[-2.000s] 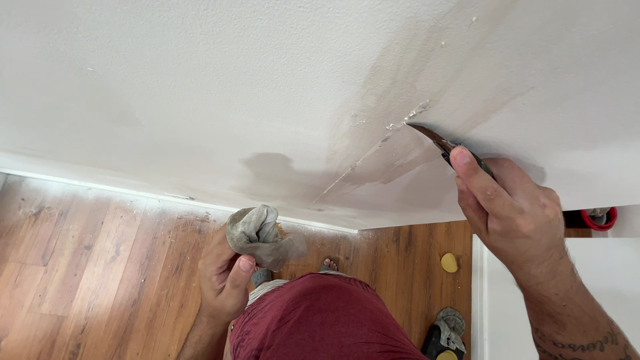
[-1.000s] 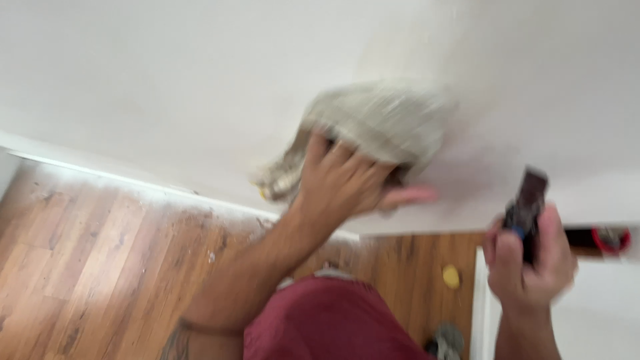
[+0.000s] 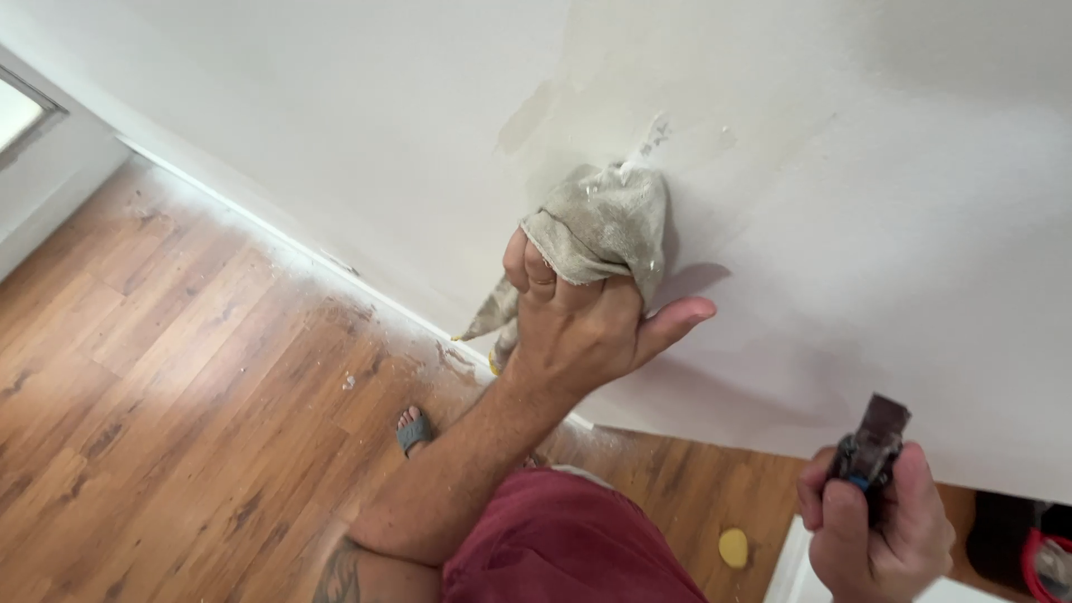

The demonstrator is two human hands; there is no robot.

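My left hand (image 3: 578, 327) presses a damp-looking grey-beige cloth (image 3: 603, 222) flat against the white wall (image 3: 335, 151), its thumb spread to the right. Just above the cloth a rough streak (image 3: 653, 138) with white residue shows on the wall, between faint beige patches. The rest of the streak is hidden by cloth and hand. At the lower right, away from the wall's marks, my right hand (image 3: 875, 519) grips a dark-handled tool (image 3: 875, 444) with a short, wide, brownish blade pointing up; its exact kind is unclear.
White dust and crumbs lie on the wood-look floor (image 3: 209, 335) along the baseboard (image 3: 285, 243). A sandalled foot (image 3: 413, 431) stands near it. A yellow round object (image 3: 733, 548) lies on the floor. At the lower right are a white ledge (image 3: 791, 557) and a red-rimmed container (image 3: 1034, 561).
My left hand has risen from near the floor edge and spread its bunched cloth against the wall. My right hand has drawn the tool down and away from the streak.
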